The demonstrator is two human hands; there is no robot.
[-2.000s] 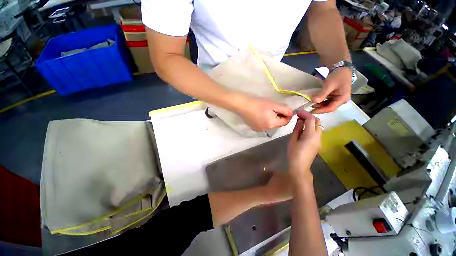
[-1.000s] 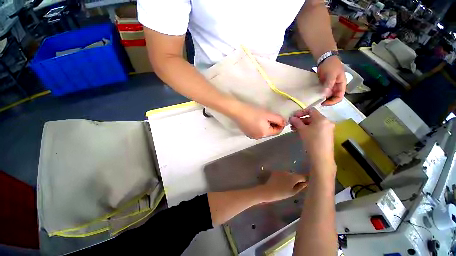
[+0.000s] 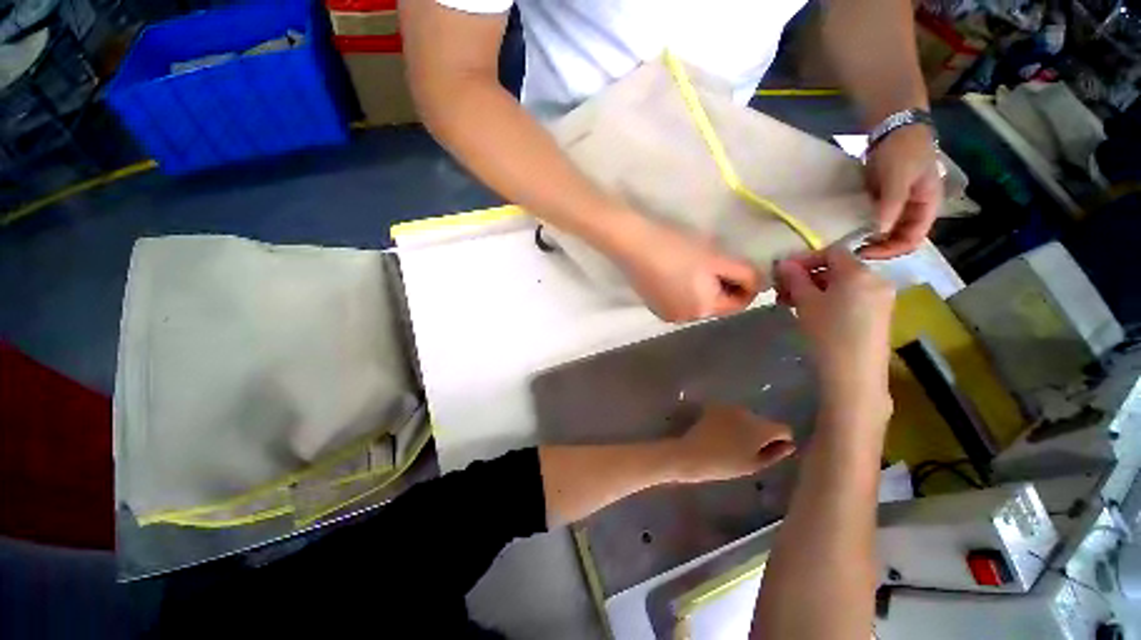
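Observation:
A beige bag panel (image 3: pixel 638 131) with a yellow edge strip (image 3: pixel 732 175) is held over the table by a second person's two hands. My right hand (image 3: pixel 845 300) pinches the panel's near edge, between that person's hands. What exactly lies in my fingertips is too small to tell. My left hand (image 3: pixel 738 444) rests low over the dark grey metal plate (image 3: pixel 601 388), its fingers curled in, and nothing shows in it.
Folded beige panels (image 3: pixel 263 363) with yellow edges lie at the left beside the white table (image 3: pixel 469 313). The sewing machine's white casing with a red switch (image 3: pixel 988 569) is at the lower right. A yellow plate with a dark bar (image 3: pixel 945 394) and a blue crate (image 3: pixel 232 94) also show.
The view has shifted, so most of the scene sits further right and higher. The second person's watch-side hand has moved away from my right fingertips. My left hand now shows apart from my right forearm.

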